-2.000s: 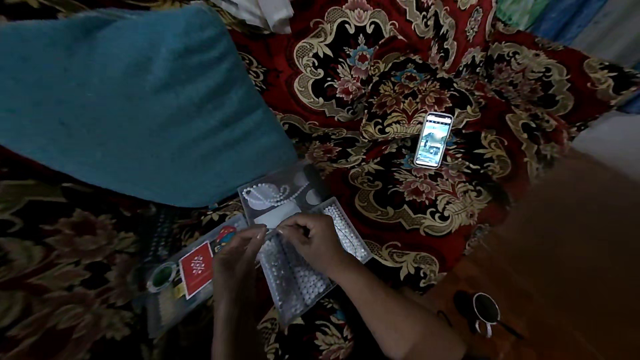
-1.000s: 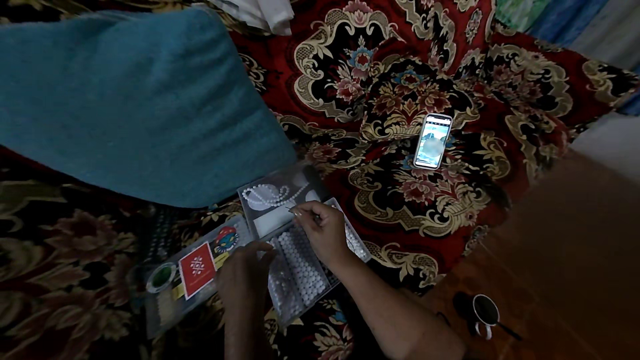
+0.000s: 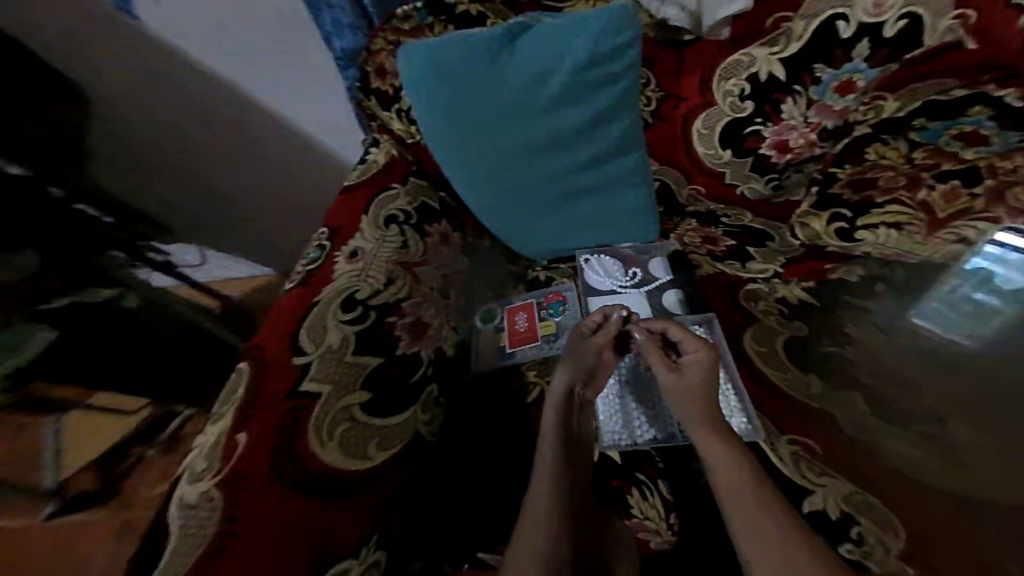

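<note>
A clear plastic box of white beads (image 3: 632, 412) lies open, its lid (image 3: 680, 302) folded back with a strand of white beads (image 3: 612, 276) lying on it. Above the box's upper edge, my left hand (image 3: 596, 344) pinches a small white bead (image 3: 624, 314) between thumb and fingertips. My right hand (image 3: 680, 360) is close beside it, thumb and forefinger together near the bead; whether it grips a thread is too small to tell. Left of the lid is a second clear case (image 3: 484, 352) with a red card (image 3: 522, 326) and a green spool (image 3: 487, 316).
A teal cushion (image 3: 544, 128) stands behind the boxes on a red and black floral cover (image 3: 360, 320). A phone (image 3: 976, 284) lies at the right, blurred. A tiled floor (image 3: 96, 448) shows at lower left.
The view has swung left. My hands, apart one second ago with the right over the lid, are now close together above the bead box.
</note>
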